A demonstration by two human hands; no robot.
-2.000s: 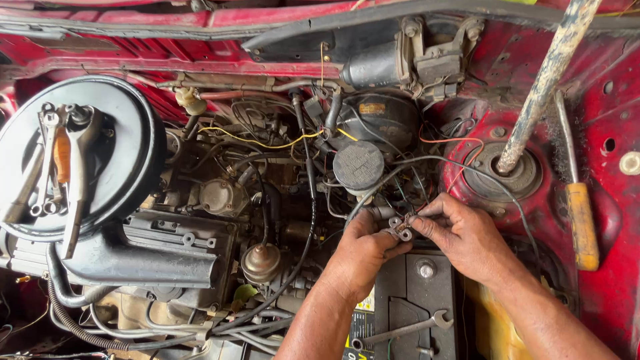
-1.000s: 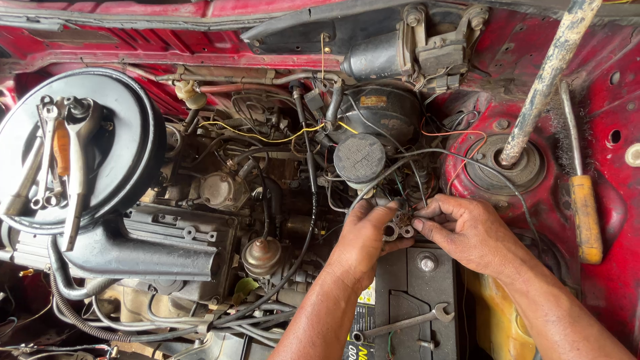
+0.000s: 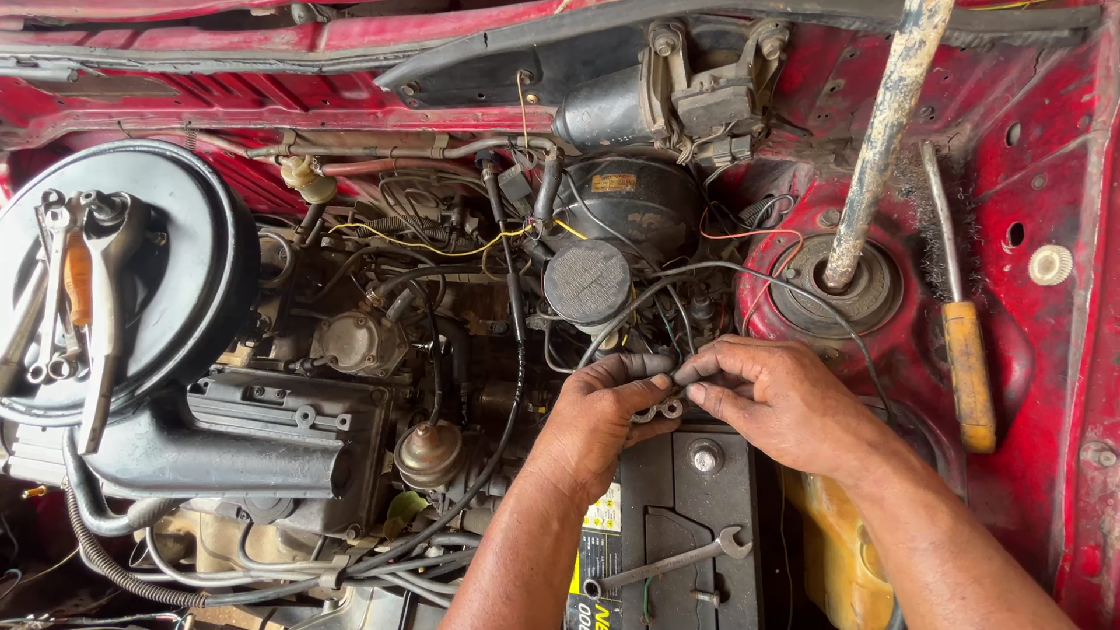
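Note:
Above the top end of a black car battery [image 3: 682, 516], my left hand [image 3: 608, 411] grips a small metal clamp, likely a battery terminal clamp [image 3: 658, 411]. Thumb and fingers of my right hand [image 3: 761, 394] pinch at the clamp's upper side, where cables meet it; fingers hide what exactly they grip. The two hands nearly touch. A combination wrench [image 3: 669, 564] and a small bolt [image 3: 705, 598] lie on the battery, near its bare terminal post [image 3: 707, 456]. Just above my hands is a round black reservoir cap [image 3: 587, 282].
Several wrenches and a ratchet [image 3: 109, 236] rest on the round air cleaner housing [image 3: 188, 262] at left. A painted rod [image 3: 888, 149] stands on the strut mount [image 3: 840, 297]. A wire brush with a yellow handle [image 3: 969, 376] leans at right. Loose cables cross the engine bay.
My hands have shifted slightly about the clamp, and my fingers have changed their hold on it. The clamp has turned a little. The wrench lies still on the battery.

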